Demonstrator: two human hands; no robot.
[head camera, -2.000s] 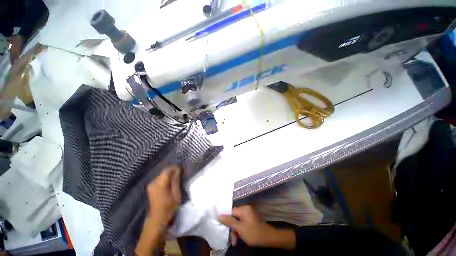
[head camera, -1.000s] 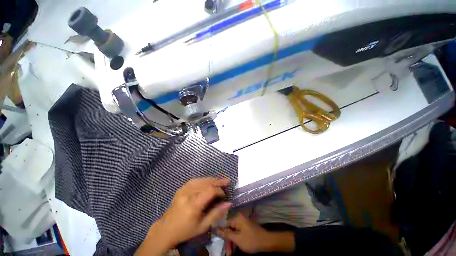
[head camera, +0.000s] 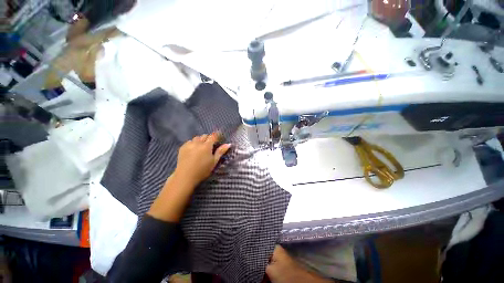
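The dark checked garment piece (head camera: 237, 210) lies flat left of and in front of the presser foot area (head camera: 273, 145), its lower part hanging over the table's front edge. My left hand (head camera: 200, 157) rests on the cloth left of the needle area, thumb and fingers close together at a fold; whether it pinches cloth is unclear. My right hand (head camera: 284, 267) is at the bottom, at the cloth's lower right edge, its fingers partly hidden behind the cloth. The white sewing machine (head camera: 331, 102) stands behind the cloth. No white lining shows in my hands.
Gold-handled scissors (head camera: 381, 166) lie under the machine arm. A blue pen (head camera: 353, 80) and a grey pen (head camera: 320, 77) lie on the machine head. White sheets (head camera: 50, 171) are at the left. Another person's arm (head camera: 83, 55) shows at the upper left.
My view has turned, so the machine sits further right. My left hand has moved up from the cloth's lower edge towards the needle area. The white piece has gone out of sight; the cloth lies spread.
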